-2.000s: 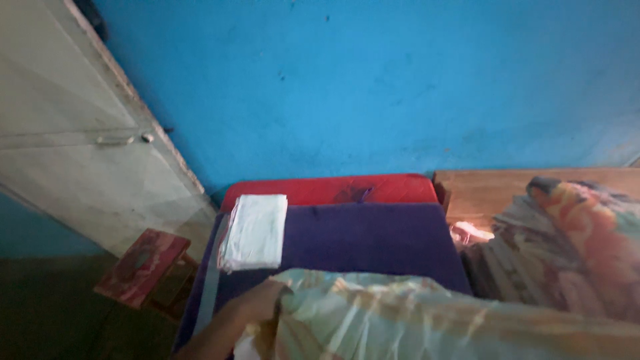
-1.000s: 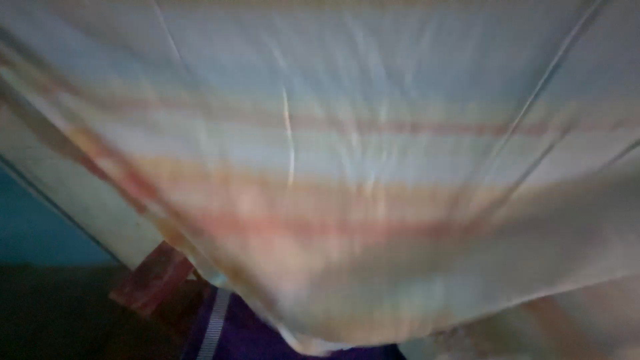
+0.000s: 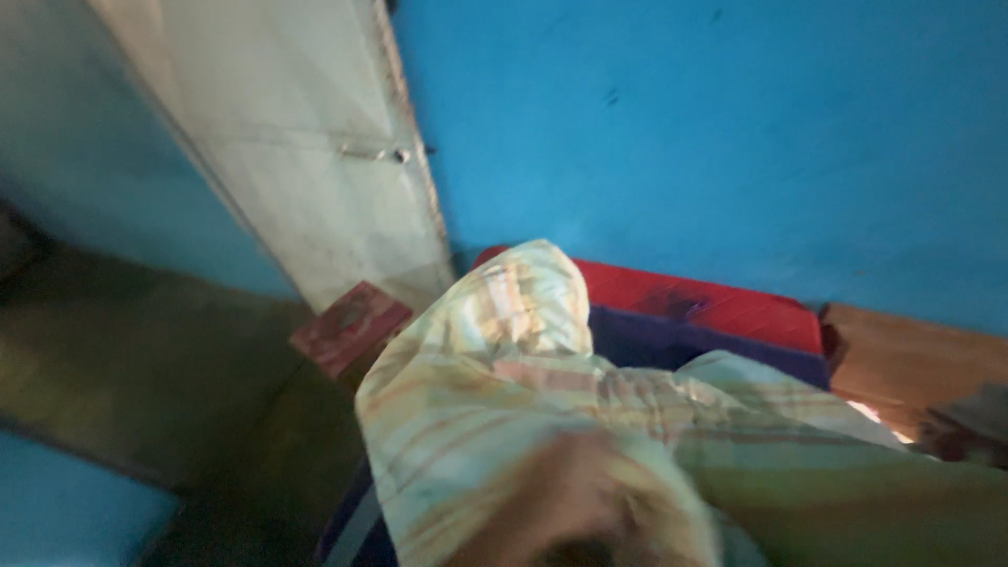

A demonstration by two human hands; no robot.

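A thin striped cloth [image 3: 441,425] in pale green, yellow and pink spreads bunched and wrinkled across the lower middle and right. My left hand [image 3: 563,480], strongly blurred, is at the bottom centre, gripping a fold of this cloth. Its fingers are hard to make out. My right hand is not visible. Behind and beneath the cloth lie a dark purple pad [image 3: 642,339] and a red quilted pad or cushion [image 3: 732,311]. The cloth covers most of both.
A small red patterned stool [image 3: 350,327] stands to the left, near a pale metal door [image 3: 315,189] with a bolt. A blue wall [image 3: 709,142] rises behind the pads. At the right is a brown wooden surface [image 3: 921,354] with dark fabric at its edge.
The cloth filled most of the view a second ago and is now lower and bunched. The white folded item seen earlier on the purple pad is out of sight. The view has turned left.
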